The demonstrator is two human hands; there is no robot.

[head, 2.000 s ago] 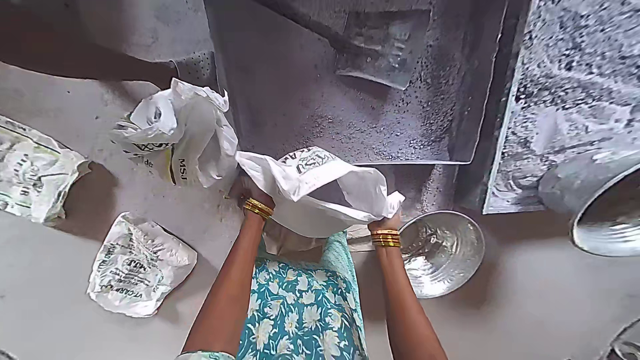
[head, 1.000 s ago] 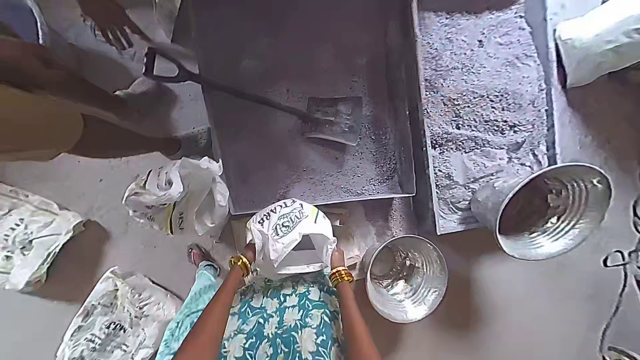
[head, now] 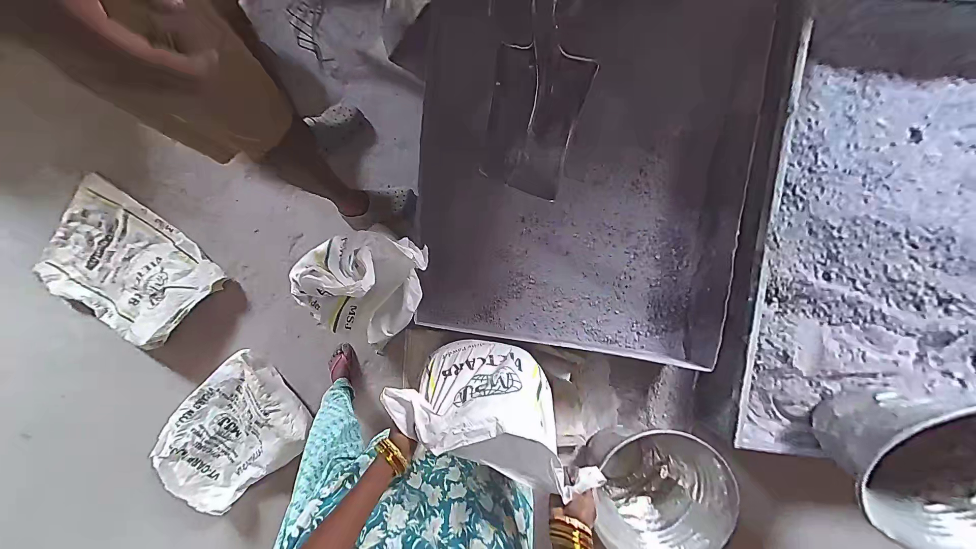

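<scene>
A white printed woven sack (head: pixel 496 389) stands upright against my body, its mouth facing me. My left hand (head: pixel 402 442) grips the left corner of its rim, with gold bangles at the wrist. My right hand (head: pixel 579 507) holds the right corner of the rim, close beside a ribbed metal bucket (head: pixel 728 488) that stands on the floor. What lies inside the sack is hidden. Just beyond the sack is the near edge of a large metal tray (head: pixel 564 347) with grey granular material scattered in it. A flat-bladed shovel (head: pixel 541 122) rests in the tray.
Another white sack (head: pixel 374 286) stands left of the tray; two flatter sacks (head: pixel 130 267), (head: pixel 229 435) lie farther left. A second tray (head: pixel 751 381) of grey material is at right, with a tilted metal bucket (head: pixel 877 435) at its near end. A co-worker's legs (head: pixel 313 171) are at upper left.
The shovel has turned in the tray, its handle now pointing away from me. The co-worker has moved nearer the tray's left side. My hands still hold the sack's rim, spread wider than one second ago.
</scene>
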